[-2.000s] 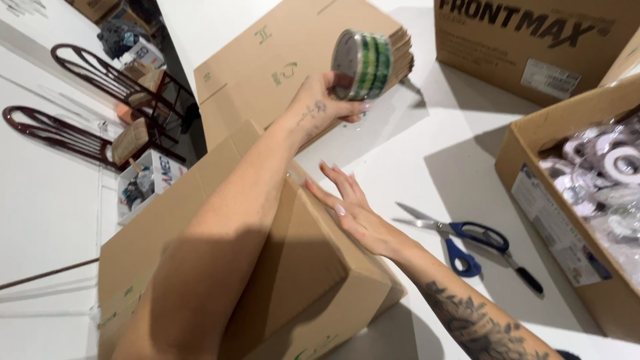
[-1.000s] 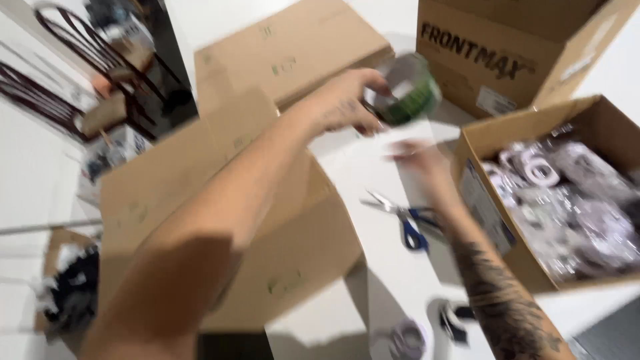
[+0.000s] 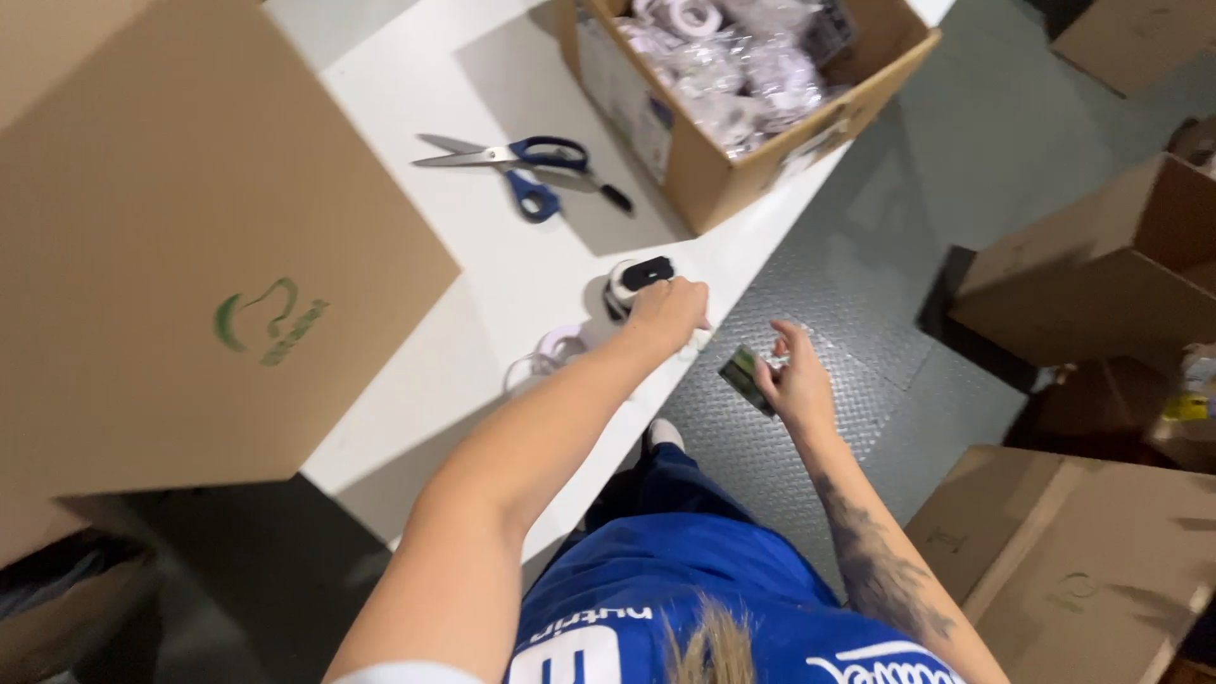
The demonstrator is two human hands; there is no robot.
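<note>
My left hand (image 3: pixel 670 313) is at the edge of the white table (image 3: pixel 456 351), its fingers curled beside a small black-and-white object (image 3: pixel 641 275); its grip is hidden. My right hand (image 3: pixel 798 380) is past that edge, over the floor, with a small dark green item (image 3: pixel 748 380) at its thumb, blurred and partly hidden. A pale lilac roll (image 3: pixel 560 345) lies near my left forearm. Farther up the table, blue-handled scissors (image 3: pixel 503 155) lie spread, crossing a black-handled blade tool (image 3: pixel 613 195).
A large cardboard box (image 3: pixel 190 190) takes up the left side. An open carton (image 3: pixel 731 180) of plastic-wrapped lilac rolls stands at the table's top edge. More cardboard boxes (image 3: pixel 1073 266) stand on the grey textured floor (image 3: pixel 883 285) to the right.
The green tape roll was in my left hand two seconds ago. My left hand has come down to the black-and-white object, and my right hand has left the table. The view has swung down and right.
</note>
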